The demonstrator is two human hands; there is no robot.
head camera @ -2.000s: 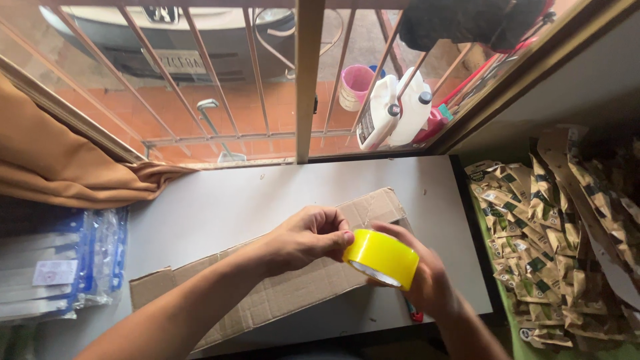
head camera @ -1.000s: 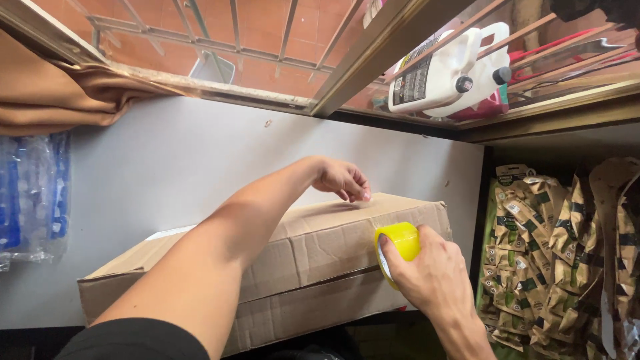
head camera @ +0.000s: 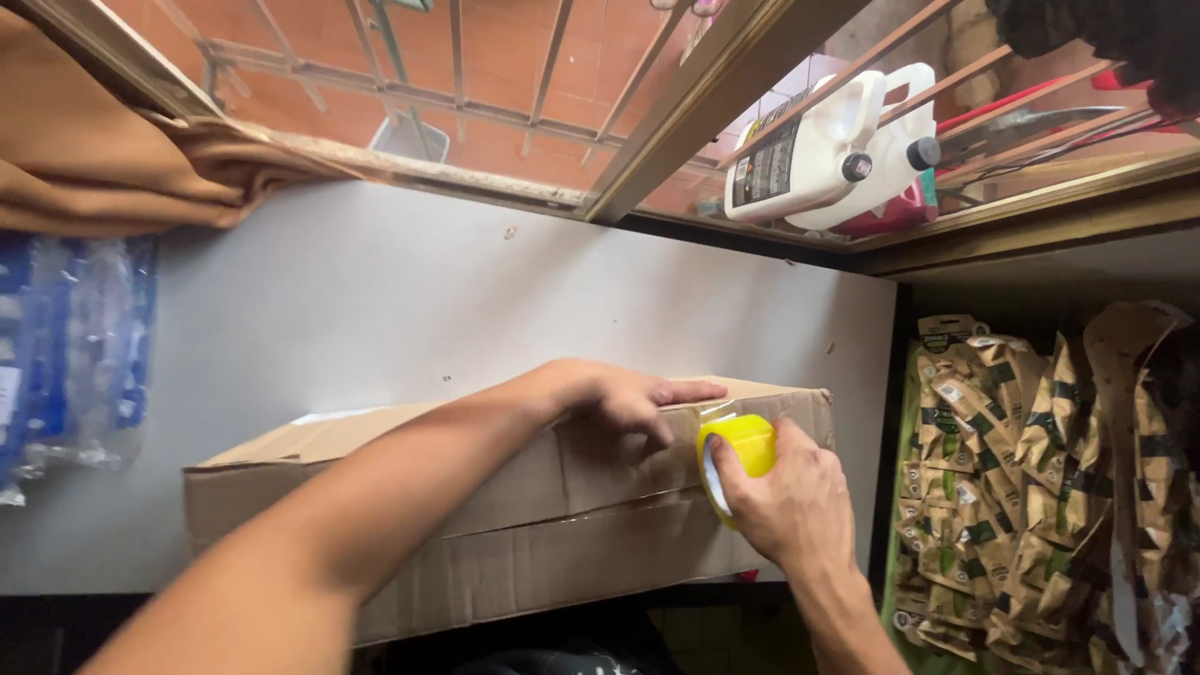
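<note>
A brown cardboard box (head camera: 581,553) lies at the front edge of a white table, its long side facing me. My right hand (head camera: 787,478) grips a roll of yellow packing tape (head camera: 745,445) against that side, near the box's right end. A short clear strip of tape (head camera: 717,411) runs from the roll over the box's upper edge. Just left of the roll, my left hand (head camera: 628,394) rests on the same edge with fingers spread, one finger lying along the top. Its palm side is hidden.
The white table (head camera: 375,281) meets a barred window (head camera: 469,94) with an orange curtain (head camera: 84,141) at left. Plastic-wrapped blue packs (head camera: 75,347) lie at the left. Brown packets (head camera: 975,487) fill the right side. White jugs (head camera: 797,159) stand behind the glass.
Two seconds ago both hands held the tape roll above the box. The roll is now against the box's side, and the left hand presses at the upper edge. The view has tilted down and come closer.
</note>
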